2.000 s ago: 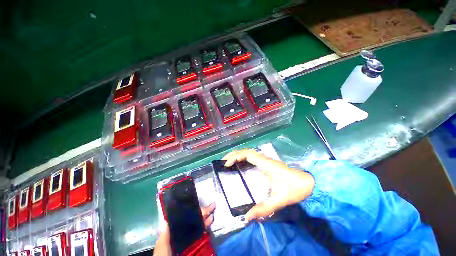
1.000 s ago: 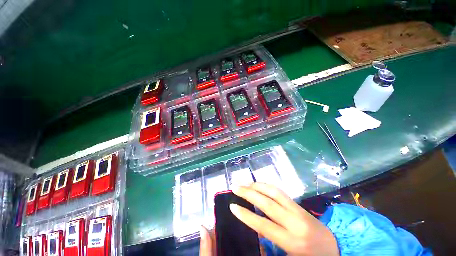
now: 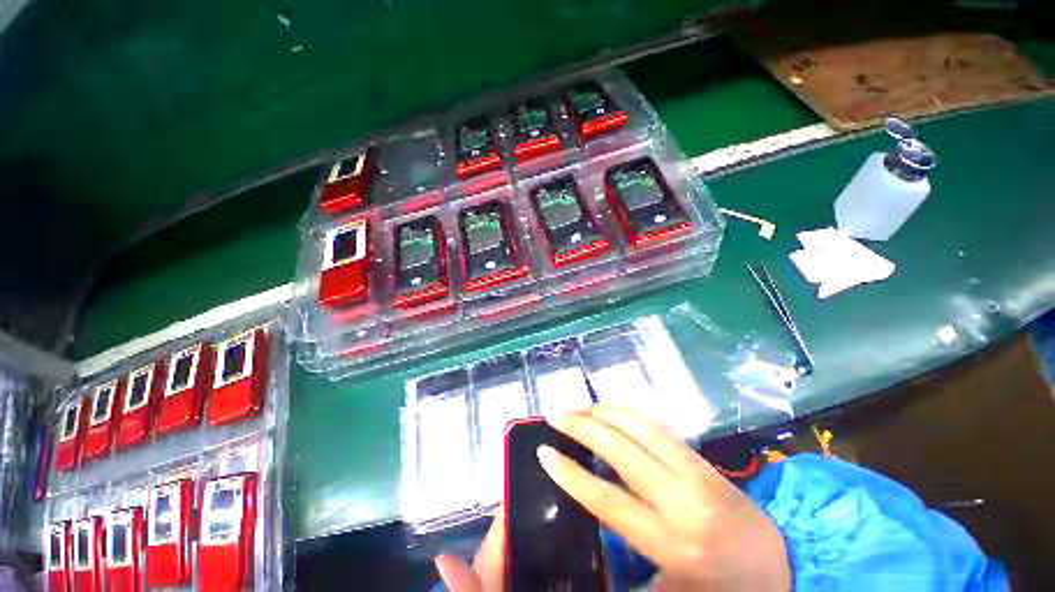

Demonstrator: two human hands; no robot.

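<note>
A red flip phone point(image 3: 553, 505) with a large black inner screen is held upright near the bottom centre, its lower part cut off by the frame. My left hand point(image 3: 477, 567) holds it from the left and below, mostly hidden. My right hand point(image 3: 683, 497) lies over its upper right edge, fingertips on the black screen. No separate lens panel shows in my right hand; whether one lies on the screen I cannot tell. The clear lens tray point(image 3: 440, 445) with several pale panels lies just behind the phone, partly covered by my right hand.
The centre blister tray point(image 3: 509, 303) of red phones stands behind; a left blister tray point(image 3: 162, 453) holds more. On the right are tweezers point(image 3: 783, 315), a white wipe point(image 3: 841, 261), a translucent bottle point(image 3: 882, 197), a small pale strip point(image 3: 750, 220) and film scraps point(image 3: 764, 384).
Two seconds ago my right hand held a black-edged lens panel beside the phone. It has since moved left onto the phone's screen. In the last second the hands have barely moved.
</note>
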